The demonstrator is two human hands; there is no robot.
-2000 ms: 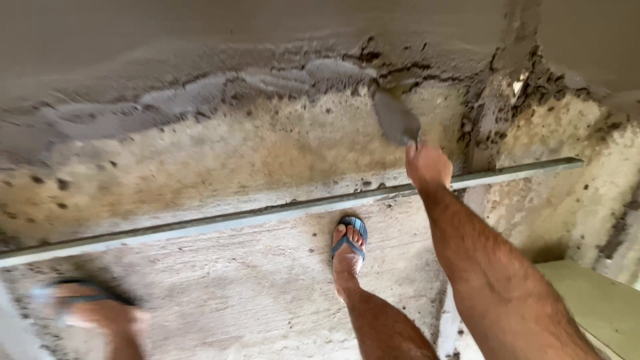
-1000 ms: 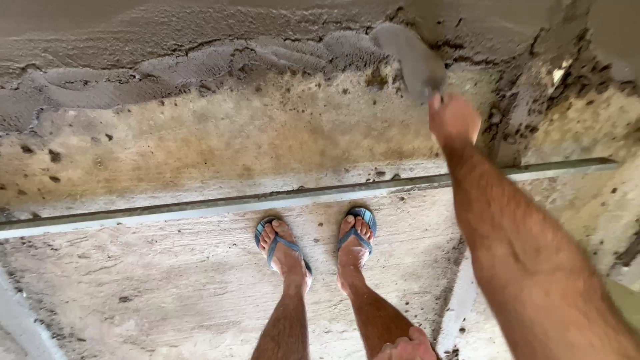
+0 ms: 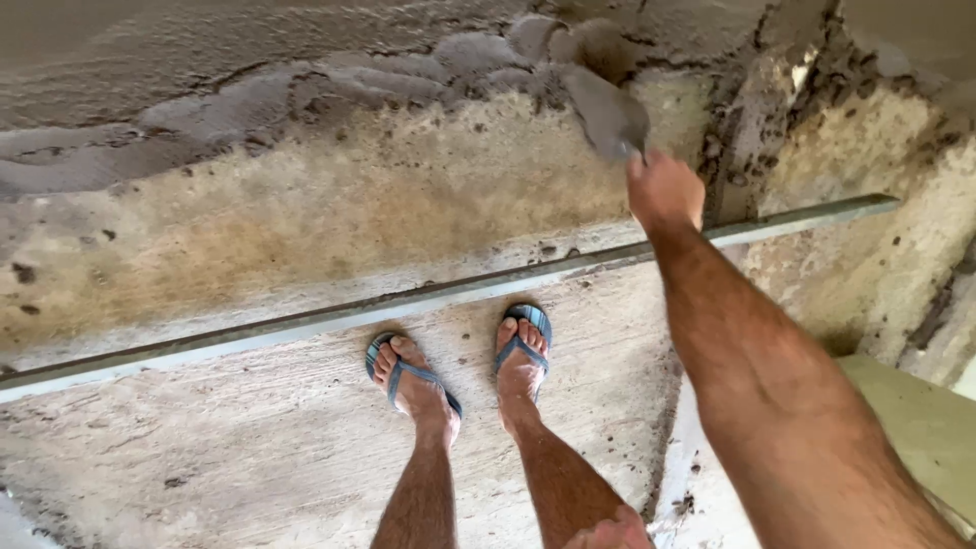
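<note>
My right hand (image 3: 665,191) is closed round the handle of a mortar-smeared trowel (image 3: 606,114). The trowel's blade lies at the lower edge of the wet grey mortar (image 3: 473,57), over the bare, stained wall surface (image 3: 381,191). At the bottom edge, beside my right leg, only part of my left hand (image 3: 610,532) shows; its fingers and anything in it are hidden. A long metal straightedge (image 3: 427,297) runs across the view below the trowel, in front of my feet.
My feet in blue flip-flops (image 3: 526,324) stand on rough pale concrete (image 3: 267,442). Mortar crumbs cling around a vertical groove (image 3: 743,130) at the upper right. A pale green panel (image 3: 907,427) is at the lower right.
The left foot, off to the left two seconds ago, now stands beside the right one. The trowel has shifted along the mortar's edge and stays in my right hand.
</note>
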